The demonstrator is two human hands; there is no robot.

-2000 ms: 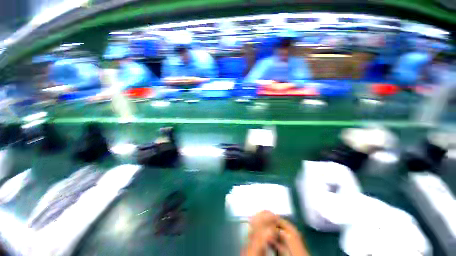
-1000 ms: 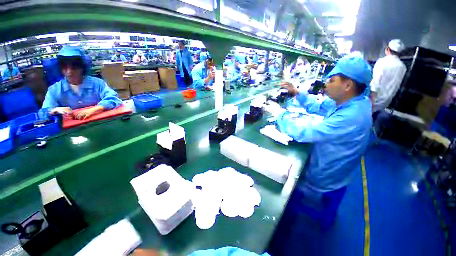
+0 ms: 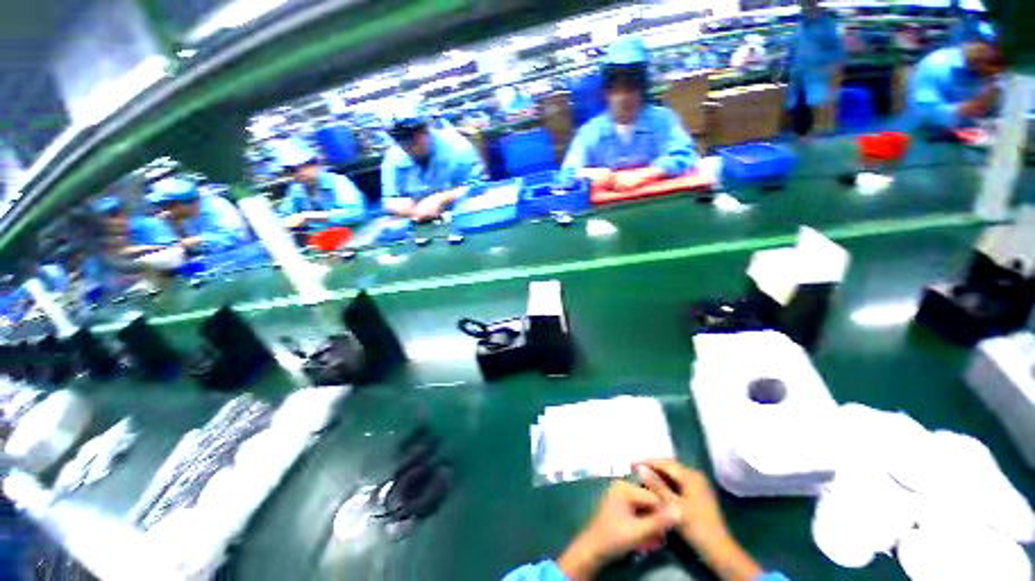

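Observation:
My left hand [image 3: 624,520] and my right hand [image 3: 690,499] meet at the fingertips at the bottom centre, just below a white bag stack [image 3: 602,437] on the green bench. Fingers are curled together; something small and dark may be between them, but it is too blurred to tell. A loose pile of black coiled cables [image 3: 418,482] lies to the left of the hands. A white insert stack [image 3: 758,437] with a dark round hole stands to the right, beside a pile of white round pads [image 3: 931,482].
Open black gift boxes [image 3: 524,346] stand in a row beyond. Bulk-packed parts [image 3: 210,454] lie on a white packing sheet [image 3: 267,465] at left. Across the line are blue bins [image 3: 758,165], a red work mat [image 3: 647,187] and several workers in blue.
The view has swung back left from the worker and aisle at the right. Both hands are now in view together, where only a bit of one hand and a sleeve showed.

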